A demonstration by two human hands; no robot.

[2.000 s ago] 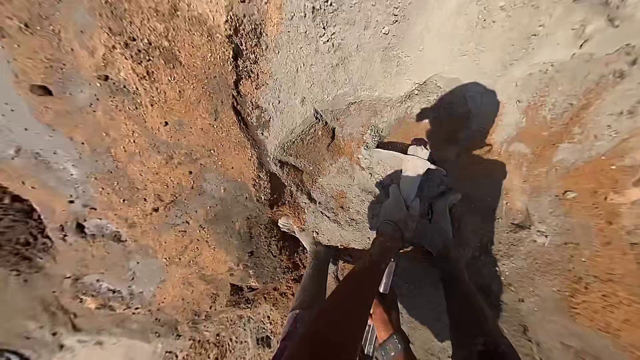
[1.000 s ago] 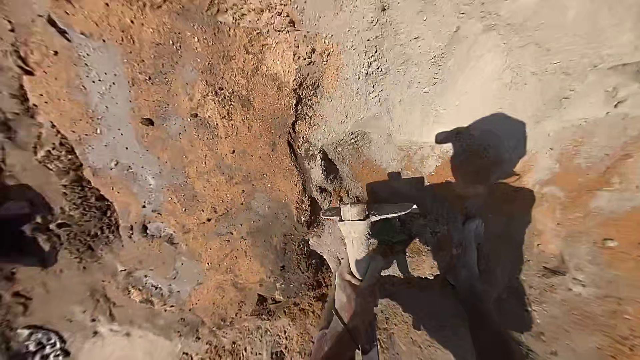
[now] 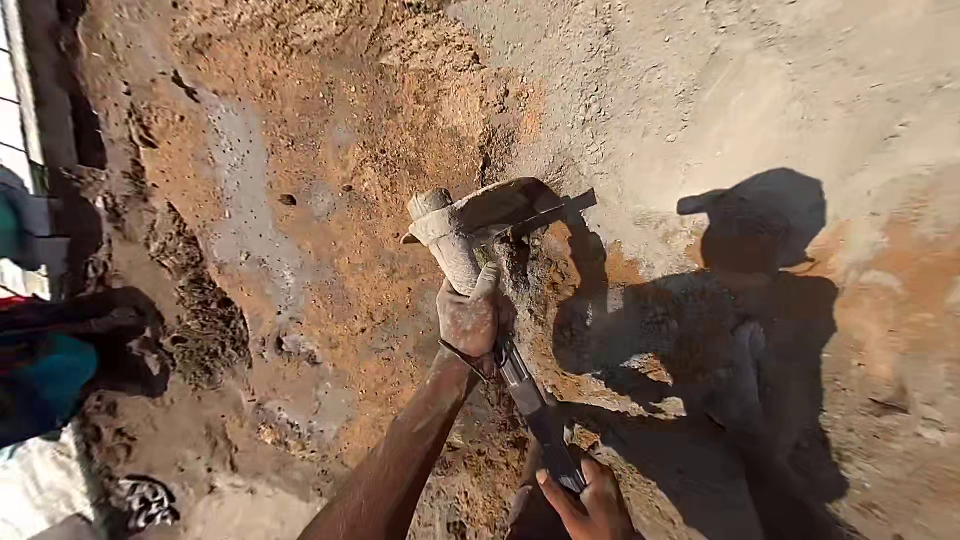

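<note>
A hoe with a mud-caked head (image 3: 457,240) is held up over the ground, its curved metal blade (image 3: 517,202) pointing right. My left hand (image 3: 472,315) is closed around the upper handle just below the head, its thumb along the shaft. Lower down, my right hand (image 3: 589,491) grips the dark handle (image 3: 540,420) near its end. Both hands are dusted with pale dirt, the left one more so. A dug, broken edge of soil (image 3: 525,262) lies beneath the blade.
My shadow (image 3: 750,300) falls over pale dry soil on the right. Orange soil (image 3: 352,247) with a grey streak spreads left. At the far left are dark and teal cloth (image 3: 52,375), a white sack-like sheet (image 3: 45,487) and a pale block wall (image 3: 15,112).
The hoe head, low over the soil two seconds ago, has come up and turned, with its blade now to the right. The view has swung left, showing the wall and cloth.
</note>
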